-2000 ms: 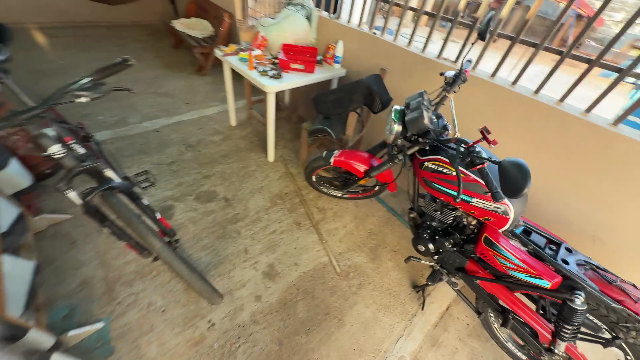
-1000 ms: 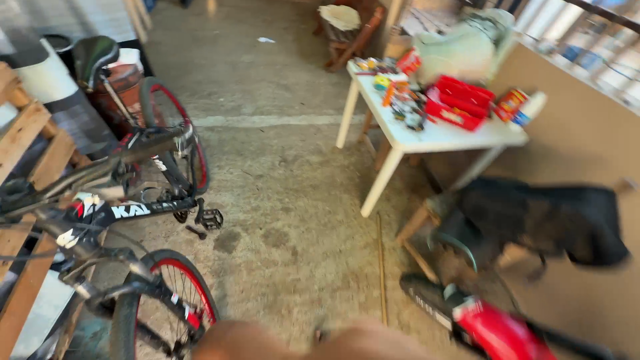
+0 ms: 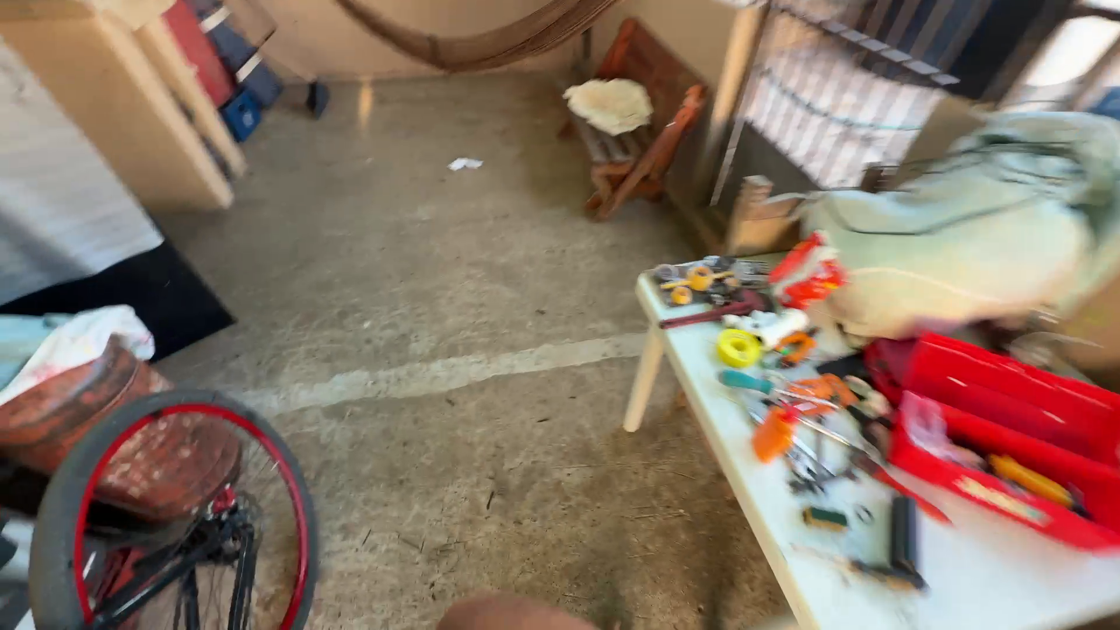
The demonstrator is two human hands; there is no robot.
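Neither of my hands can be made out; a blurred patch of skin at the bottom edge is too little to tell what it is. On the right stands a white table (image 3: 997, 573) covered with tools. It bears an open red toolbox (image 3: 980, 477), a screwdriver with a teal handle (image 3: 745, 381), a roll of yellow tape (image 3: 738, 348), a small orange bottle (image 3: 774, 435), a dark red pipe wrench (image 3: 713, 313) and a red and white packet (image 3: 807, 273). A bicycle wheel with a red rim (image 3: 302, 516) is at the lower left.
A rusty metal drum (image 3: 166, 455) stands behind the wheel. A wooden chair (image 3: 652, 131) with a pale cushion (image 3: 610, 105) is at the back, near a hanging hammock (image 3: 490, 39). Pale sacking (image 3: 962, 254) lies behind the table. A white scrap (image 3: 465, 164) is on the concrete floor.
The view has swung left and come closer to the table. The motorcycle, in both earlier frames, is out of view.
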